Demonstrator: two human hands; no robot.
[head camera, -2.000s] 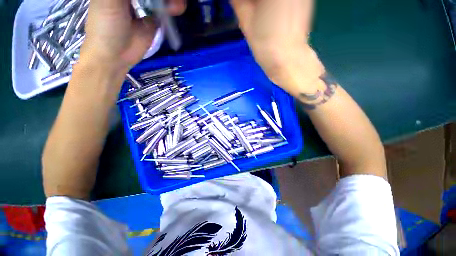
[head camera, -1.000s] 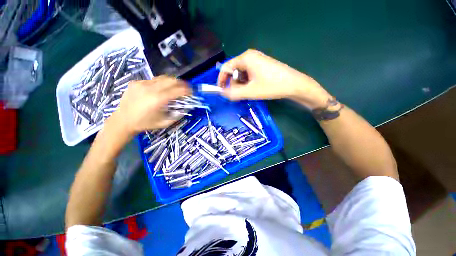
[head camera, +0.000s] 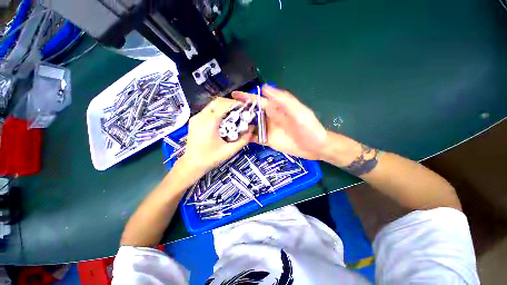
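My left hand (head camera: 205, 131) is closed around a bundle of metal cylinders (head camera: 233, 126), their round silver ends showing. My right hand (head camera: 294, 125) is beside it, fingers stretched, with one metal cylinder (head camera: 262, 125) lying upright in view against its palm side, thin pin pointing away from me. Both hands are over the blue parts tray (head camera: 194, 224), which holds many loose cylinders (head camera: 239, 178). The black bench machine (head camera: 192, 75) with its small silver fixture (head camera: 206, 72) stands just beyond my hands.
A white parts tray (head camera: 95, 133) heaped with similar cylinders stands left of the machine. Clear plastic bags (head camera: 50, 92) and a red bin (head camera: 21, 147) are at the far left. The green bench top (head camera: 389, 72) extends to the right.
My hands have come together over the blue tray. The cylinder bundle in my left hand now faces up. The view has shifted, showing more of the black machine.
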